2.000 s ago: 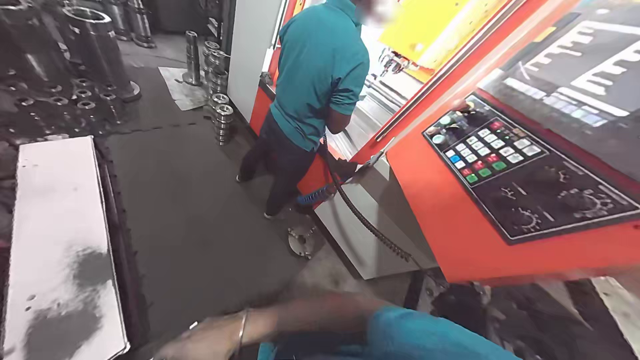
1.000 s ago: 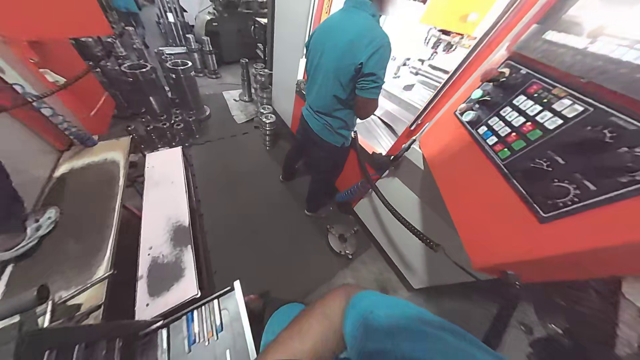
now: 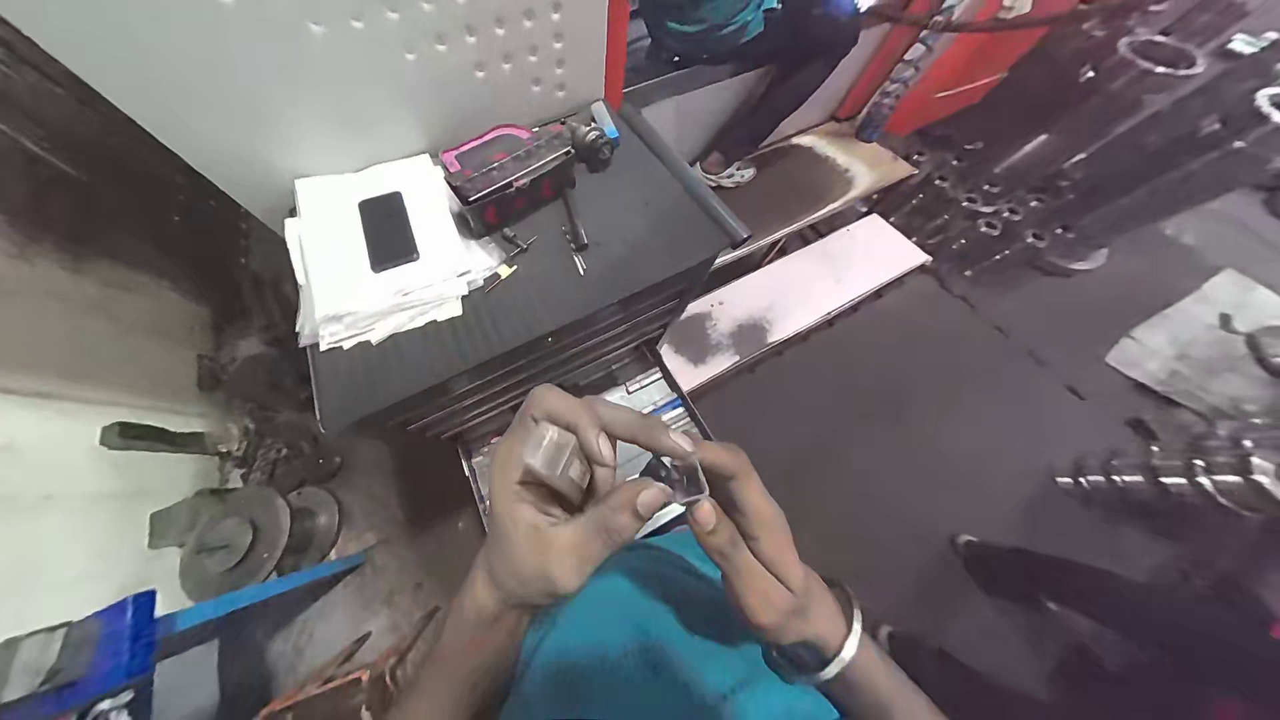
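Both my hands meet over an open drawer of a dark tool cabinet. My left hand [image 3: 560, 500] has a small translucent plastic box [image 3: 556, 460] tucked in its curled fingers, while its thumb and forefinger reach toward a small clear plastic piece [image 3: 688, 482]. My right hand [image 3: 755, 540], with a bracelet and a dark band at the wrist, pinches that clear piece from the other side. Whether something small lies inside the clear piece cannot be told. Behind the hands, the drawer [image 3: 472, 480] shows flat packs and blue items, partly hidden.
The cabinet top [image 3: 640, 235] bears a paper stack [image 3: 330, 250] with a phone [image 3: 388, 232], a pink-handled toolbox [image 3: 510, 170] and small tools. A pale board [image 3: 800, 295] lies beyond the cabinet. At left stands a bench grinder [image 3: 230, 540]. Another person's leg and shoe [image 3: 725, 173] show behind the cabinet.
The view has swung far left, from the machine panel to the cabinet. Both hands are now in sight with small clear plastic pieces; the earlier frames show only part of an arm or hand.
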